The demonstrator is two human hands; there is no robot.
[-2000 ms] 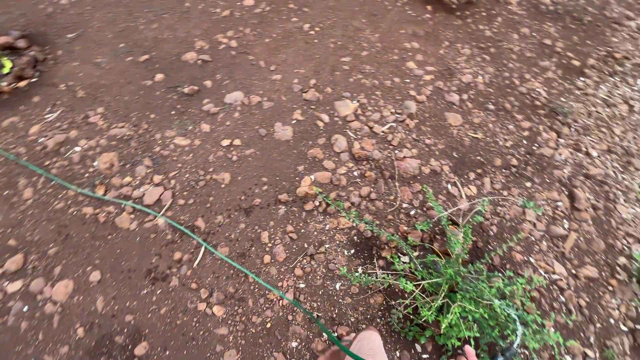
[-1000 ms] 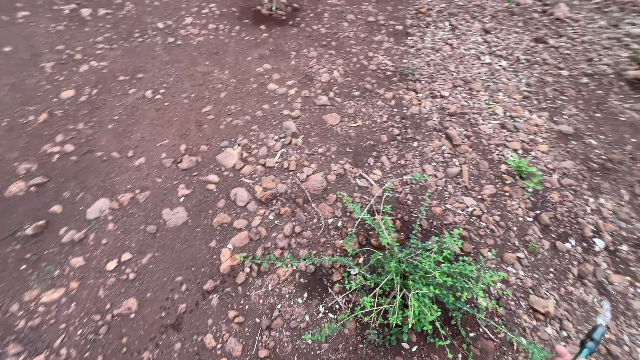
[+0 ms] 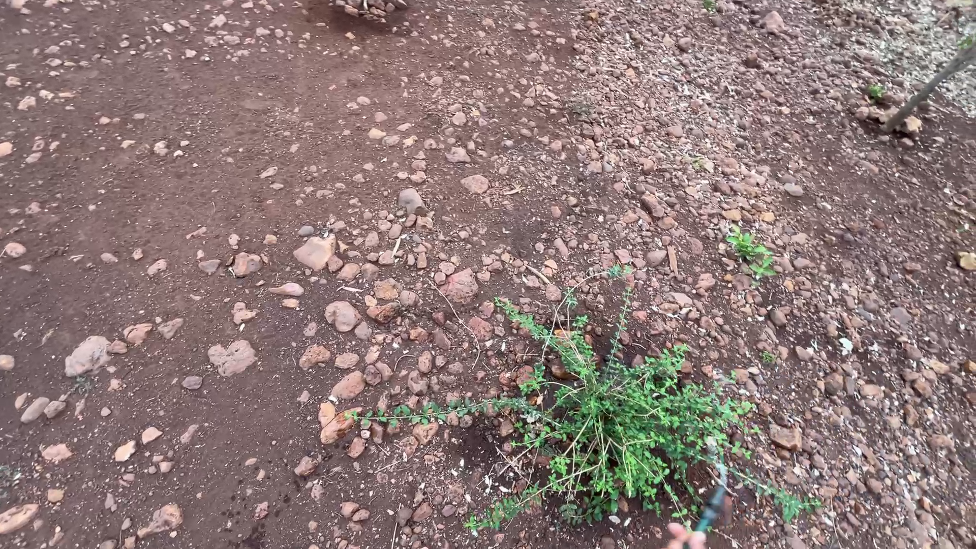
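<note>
A low green leafy shrub (image 3: 618, 427) spreads over stony red-brown soil at the lower middle right. At the bottom edge, just right of centre, part of my right hand (image 3: 686, 537) shows, holding a tool with a dark green handle (image 3: 711, 509). The tool's pale metal end reaches among the shrub's right-hand branches; it looks like garden cutters, but blur and leaves hide its exact form. My left hand is out of view.
Loose stones (image 3: 316, 252) lie around the shrub. A small green seedling (image 3: 751, 250) grows up and right of it. A thin trunk (image 3: 926, 91) stands at the upper right, and a heap of stones (image 3: 370, 8) is at the top edge.
The tool has moved from the right of the shrub in to its right-hand branches. The green line seen two seconds ago is out of view. The view has shifted.
</note>
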